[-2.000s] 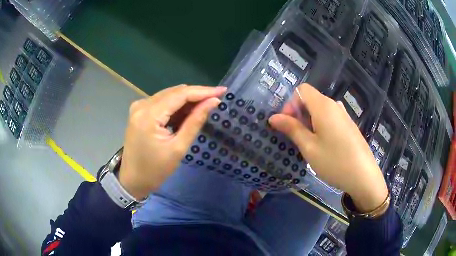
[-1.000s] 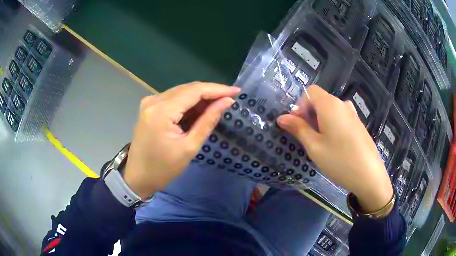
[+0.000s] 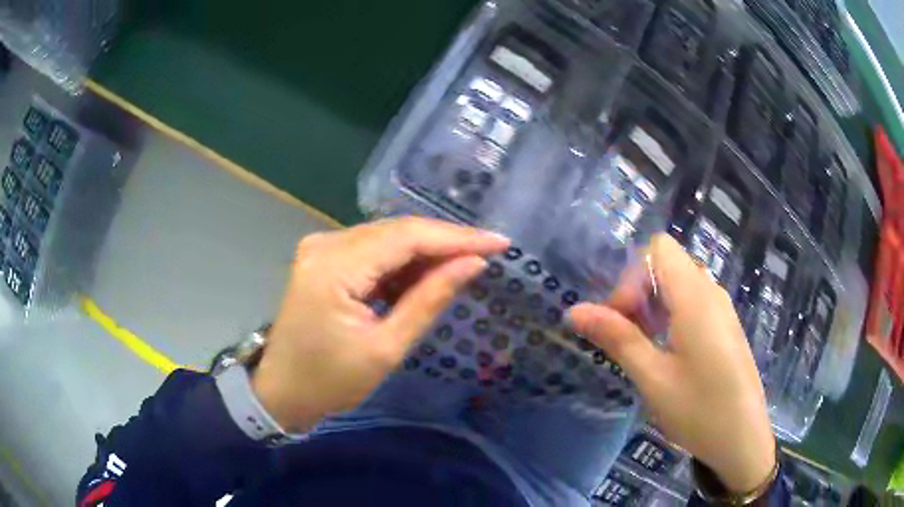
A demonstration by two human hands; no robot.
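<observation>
A clear film sheet with rows of small black rings (image 3: 496, 317) hangs between my hands over the tray's front edge and my lap. My left hand (image 3: 372, 312) pinches its upper left corner between thumb and forefinger. My right hand (image 3: 684, 356) is closed at the fingertips on a clear film at the right; the film is blurred and its edges are hard to see. Behind lies a clear blister tray (image 3: 382, 188) with black phone bodies (image 3: 496, 104) that show silver squares and white labels.
A red-orange bin (image 3: 889, 248) is at the far right. More clear trays (image 3: 59, 40) stand at the upper left, and a tray of phones (image 3: 35, 188) is lower left. The green bench (image 3: 248, 99) has a yellowish edge. A yellow floor line (image 3: 129, 337) shows at left.
The view has shifted, so the tray's left end now shows. Both hands and the ring sheet appear lower in the picture. The clear film above the rings looks pulled further back and blurred.
</observation>
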